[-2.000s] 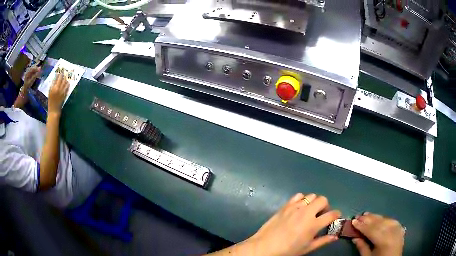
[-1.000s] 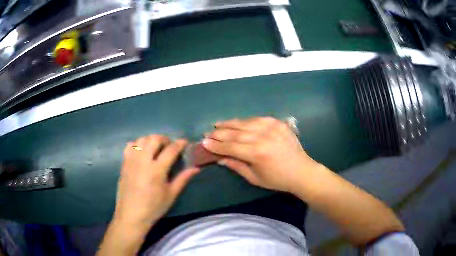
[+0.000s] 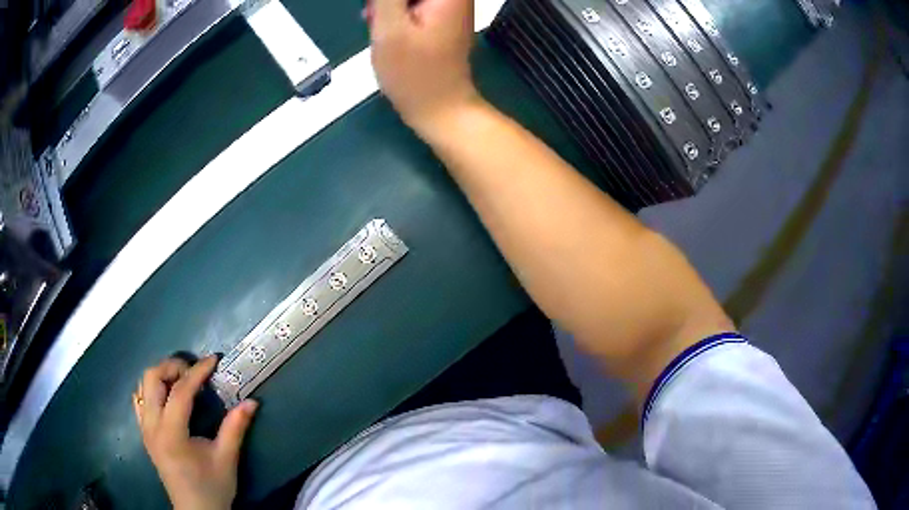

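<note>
A long silvery panel strip (image 3: 310,307) with a row of several round marks lies diagonally on the green bench. My left hand (image 3: 191,430) is at its lower left end, with the thumb on one side and the fingers on the other. My right hand (image 3: 424,55) is raised over the far side, by the white rail, and is partly cut off by the top edge. A small reddish bit shows at its left side; I cannot tell what it is or whether the hand holds it.
A stack of ribbed panels (image 3: 638,95) stands at the upper right, beyond my right forearm. The white rail (image 3: 214,214) curves along the far side of the green bench (image 3: 439,329). Metal machine parts (image 3: 284,45) and a red button (image 3: 141,14) are at the upper left.
The view has swung right and down. My hands, together around the reddish-brown block before, are now apart; my right hand has moved far out. The panel strip now shows uncovered, and the block is not clearly visible.
</note>
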